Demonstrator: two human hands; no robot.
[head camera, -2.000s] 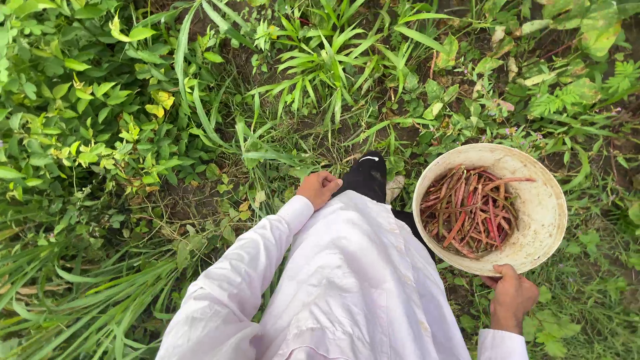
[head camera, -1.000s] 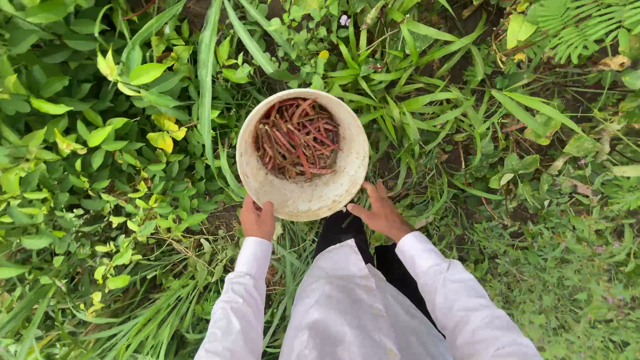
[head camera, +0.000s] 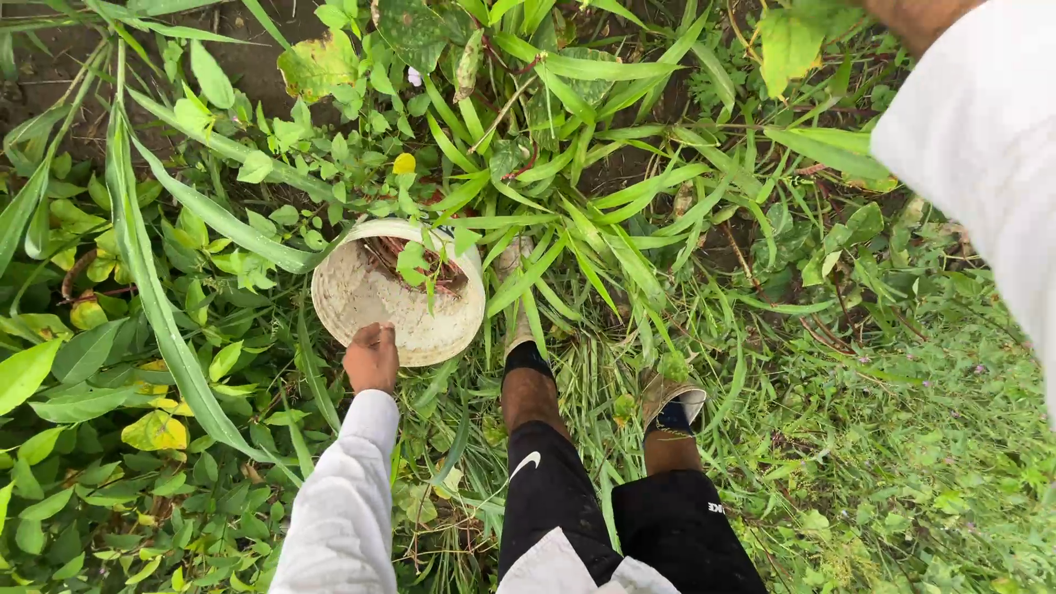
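A dirty white plastic bucket (head camera: 388, 322) stands tilted among the plants left of centre. My left hand (head camera: 372, 359) grips its near rim, the fingers curled over the edge. Long reddish bean pods (head camera: 421, 272) lie inside against the far side, partly covered by green leaves. Of my right arm, only the white sleeve (head camera: 982, 132) and a bit of the wrist show at the top right; the hand itself is outside the picture.
Dense leafy plants (head camera: 91, 412) grow on the left. Long-bladed grass (head camera: 594, 223) stands beyond my feet. My shoe (head camera: 678, 396) rests in the grass right of the bucket. Low weeds (head camera: 899, 462) cover the ground at the right.
One second ago both hands were at the bucket; my right hand has since let go and moved up and right, out of view. The bucket is now lower among the plants.
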